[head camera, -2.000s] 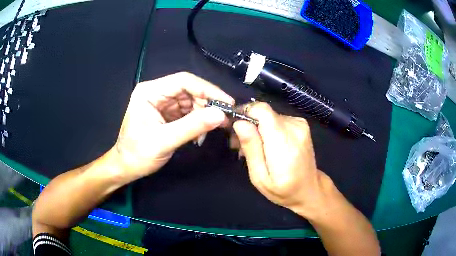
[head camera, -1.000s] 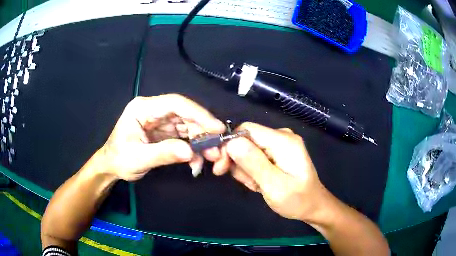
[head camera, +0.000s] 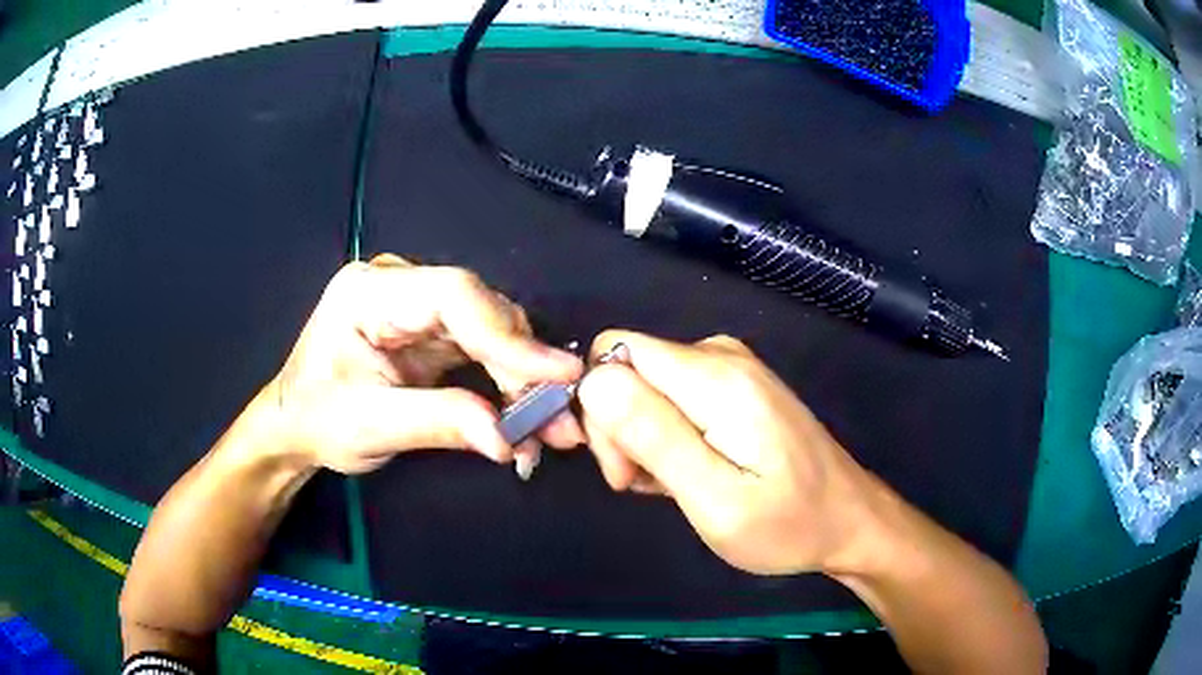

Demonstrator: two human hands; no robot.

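A small grey metal hinge assembly (head camera: 537, 413) is held between both hands above the black mat. My left hand (head camera: 396, 369) pinches its block end between thumb and fingers. My right hand (head camera: 725, 448) pinches its other end, and the fingertips hide most of that part. The black electric screwdriver (head camera: 791, 261) lies on the mat beyond the hands, its silver bit (head camera: 989, 348) pointing right. It is in neither hand.
The blue screw tray (head camera: 960, 53) is at the far edge. A parts bag with a green label (head camera: 1101, 172) and a crumpled second bag (head camera: 1157, 422) lie at the right. Laid-out units (head camera: 40, 251) stand in rows at the far left. The driver cord (head camera: 464, 92) runs off the top.
Both hands have moved slightly left and down with the hinge assembly, which has turned so that a flat grey face shows. The screwdriver lies as before; the view has shifted a little.
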